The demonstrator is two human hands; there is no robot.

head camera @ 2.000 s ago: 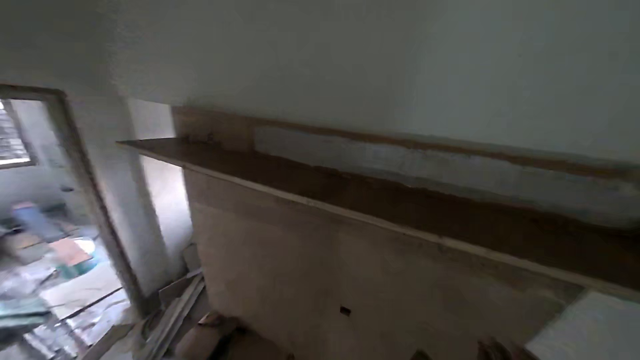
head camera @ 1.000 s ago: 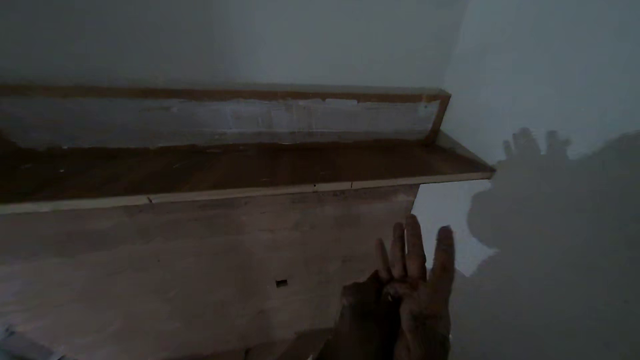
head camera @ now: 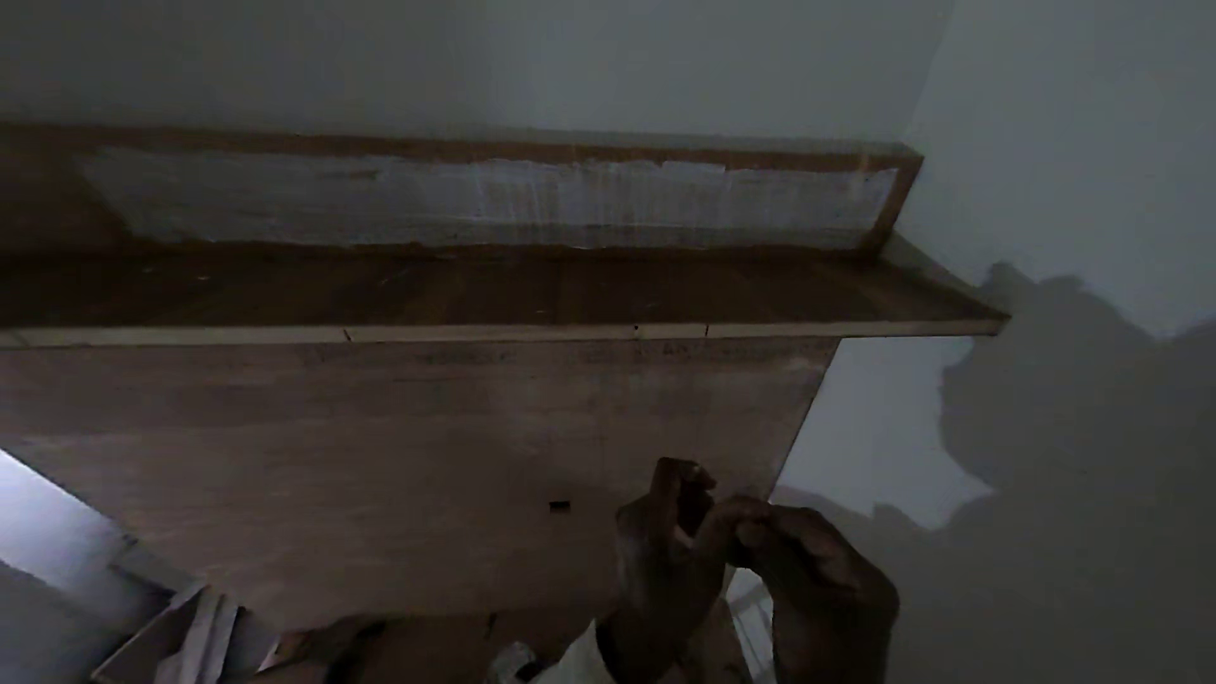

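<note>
Low in the head view, right of centre, my left hand (head camera: pixel 665 556) and my right hand (head camera: pixel 826 579) meet at the fingertips in front of a wooden panel (head camera: pixel 427 456). The left hand's fingers are bent. The right hand's fingers are curled inward; whether something small lies between the fingertips is too dark to tell. Above both hands a long wooden shelf (head camera: pixel 532 290) with a pale front edge runs across the view. Behind it stands a brown-edged backboard with a whitish coated strip (head camera: pixel 532 199).
A small dark cutout (head camera: pixel 560 506) is in the panel, left of my hands. The right wall (head camera: pixel 1092 171) meets the shelf end and carries a shadow. Loose boards (head camera: pixel 204 632) lean at the lower left.
The view has swung right from the doorway to the shelf's right end. One second ago a hand had its fingers spread upward; now the hands meet with bent fingers.
</note>
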